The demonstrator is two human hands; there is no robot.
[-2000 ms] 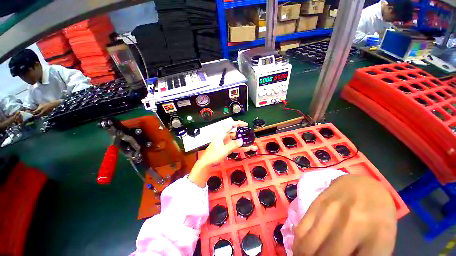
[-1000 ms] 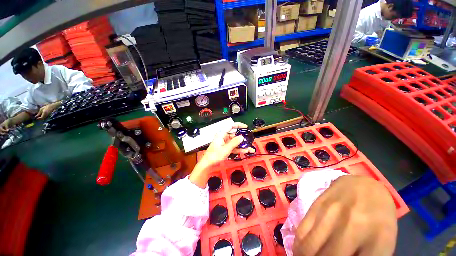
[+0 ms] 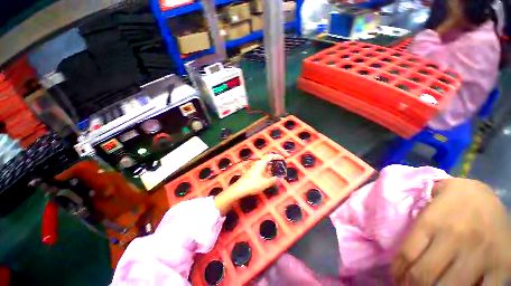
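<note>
A round black device (image 3: 278, 168) is held in the fingertips of my bare left hand (image 3: 255, 177), above the middle of the red blister tray (image 3: 331, 180). The tray holds many similar round black devices in square pockets, and some pockets on its right side are bare. My right hand (image 3: 456, 240) is large and blurred at the lower right, near the camera, with its back showing. Its fingers curl down and I cannot see whether they hold anything.
The toggle press stands on its orange-brown base (image 3: 115, 192) at left, with its red handle (image 3: 50, 223) pointing down. A controller (image 3: 157, 131) and a white power supply (image 3: 223, 89) stand behind. Stacked red trays (image 3: 358, 103) and a person in a pink coat (image 3: 468, 61) are at right.
The view has turned right, so the tray and press appear further left. My left hand with the device is now over the tray's middle instead of its back edge. My right hand appears further right.
</note>
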